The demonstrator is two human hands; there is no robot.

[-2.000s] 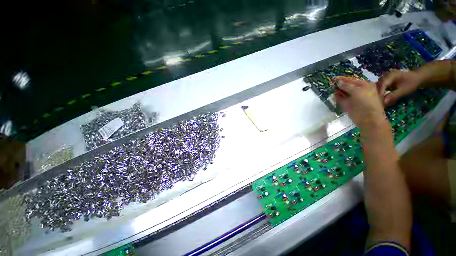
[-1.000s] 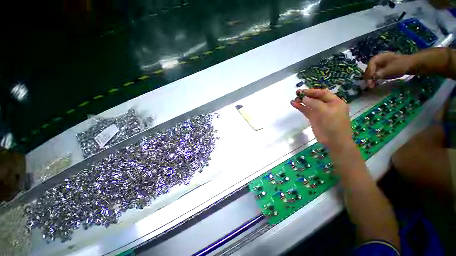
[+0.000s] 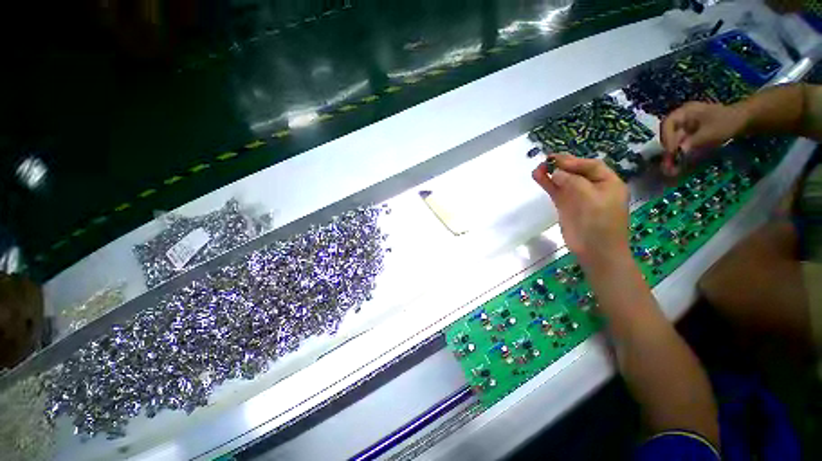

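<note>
My left hand (image 3: 590,203) is raised above the white tray, left of a heap of dark striped capacitors (image 3: 590,128). Its thumb and fingertips pinch a small dark component (image 3: 551,165). My right hand (image 3: 707,128) is beyond it at the right, over the near edge of the heaps, fingertips closed around a small dark component (image 3: 678,156). Green printed circuit boards (image 3: 523,333) dotted with small parts lie in the track below the hands. My left forearm covers part of them.
A large heap of silver components (image 3: 225,315) lies on the tray at left, cream components (image 3: 27,410) beyond it. A bag of silver parts (image 3: 194,241) sits on the back ledge. A thin yellowish stick (image 3: 442,214) lies mid-tray. A blue bin (image 3: 746,56) stands far right. Bare track rail (image 3: 415,428) shows near the front.
My left hand has moved left, off the capacitor heap, and a small dark component now shows at its fingertips. My hands, close together two seconds ago, are now apart.
</note>
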